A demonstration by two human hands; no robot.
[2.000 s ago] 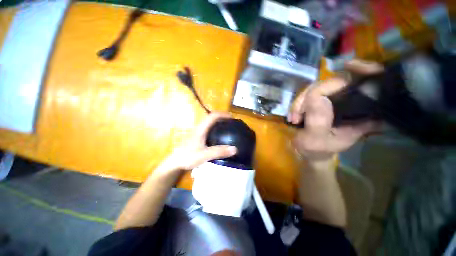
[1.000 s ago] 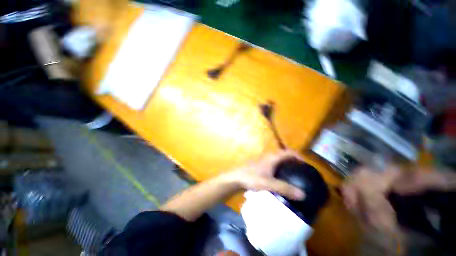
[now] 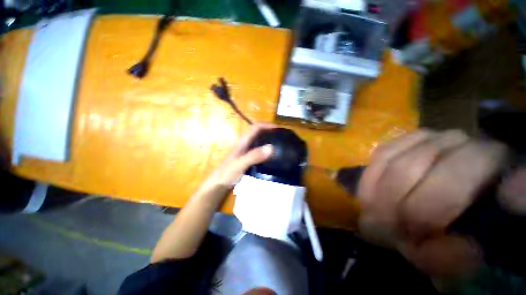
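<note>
A security camera with a glossy black ball head point(image 3: 281, 154) and a boxy white body point(image 3: 269, 206) stands at the bench's front edge, close to my body. A white antenna point(image 3: 313, 233) slants down at its right side. My left hand point(image 3: 254, 151) is closed around the left of the black head, thumb on top. My right hand point(image 3: 424, 196), large and blurred, grips a black electric screwdriver point(image 3: 349, 178). Its tip points left toward the head's right side; contact cannot be told. A black pigtail cable point(image 3: 222, 91) runs from behind the head over the bench.
The screw feeder point(image 3: 337, 60) stands behind and right of the camera on the orange-yellow bench point(image 3: 127, 144). A second black cable point(image 3: 138, 68) lies at the back. A white sheet point(image 3: 49, 92) lies at left. Grey floor with a yellow line shows below the bench.
My right hand with the screwdriver has moved from beside the feeder to the right of the black head, nearer the view. My left hand still holds the head. The view swung away and back.
</note>
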